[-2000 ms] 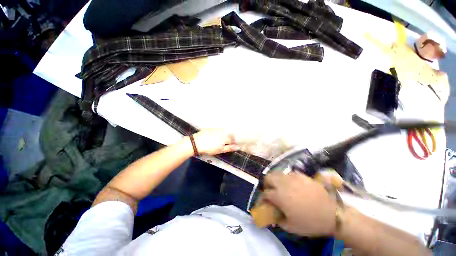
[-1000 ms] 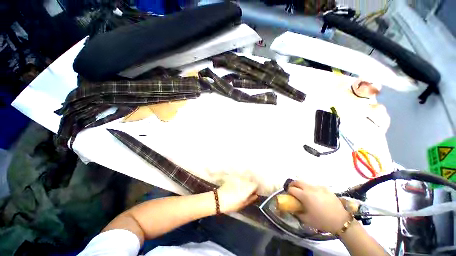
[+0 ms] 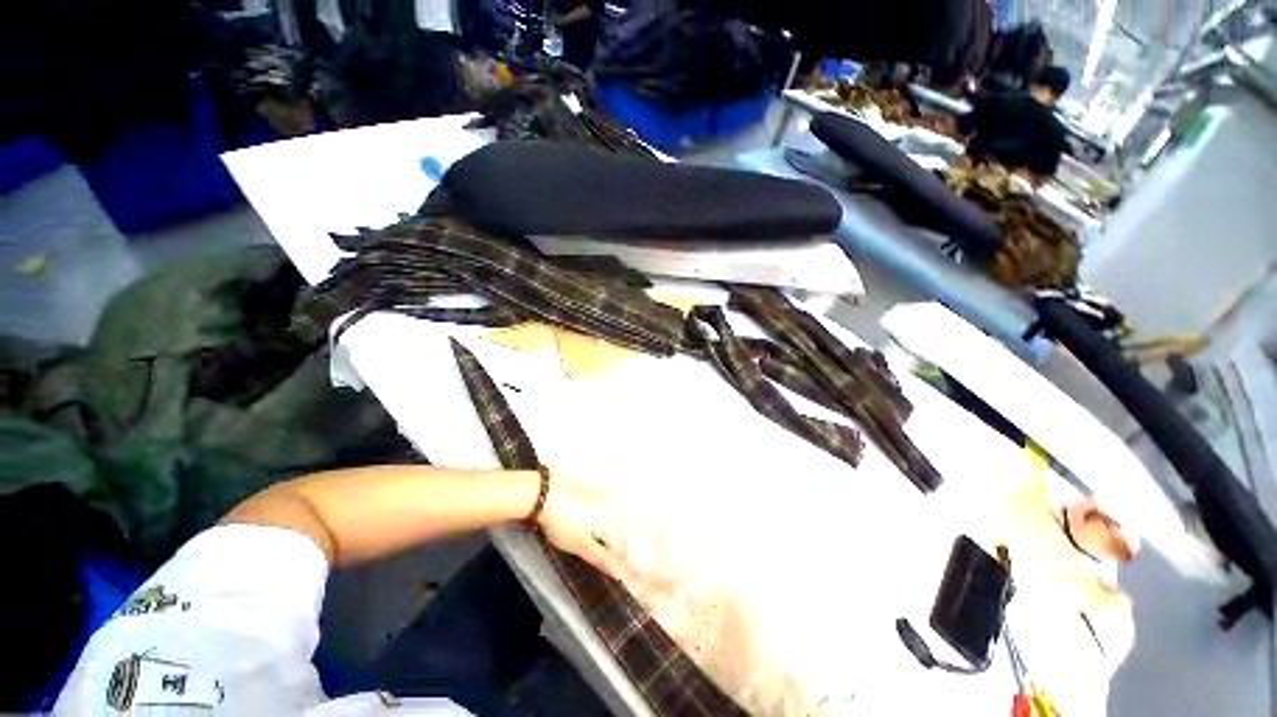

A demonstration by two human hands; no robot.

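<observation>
A long, narrow dark plaid strip (image 3: 500, 416) lies singly along the near edge of the white table, its tapered end at the far left. It passes under my left hand (image 3: 581, 528) and runs on to the bottom edge of the picture. My left hand rests on or at the strip. Its fingers are washed out by glare against the white cover, so I cannot tell whether they grip. My right hand and the iron are out of the picture.
A layered plaid stack (image 3: 483, 273) lies before a black padded board (image 3: 630, 196). Crossed plaid strips (image 3: 787, 367), a phone (image 3: 969, 600) and orange-handled scissors (image 3: 1029, 700) lie further right. Green cloth (image 3: 168, 378) is on the floor. A person (image 3: 1022, 126) is far behind.
The view has swung, bringing more of the room behind the table into sight. My right hand and the iron have left the picture. My left hand remains at the strip.
</observation>
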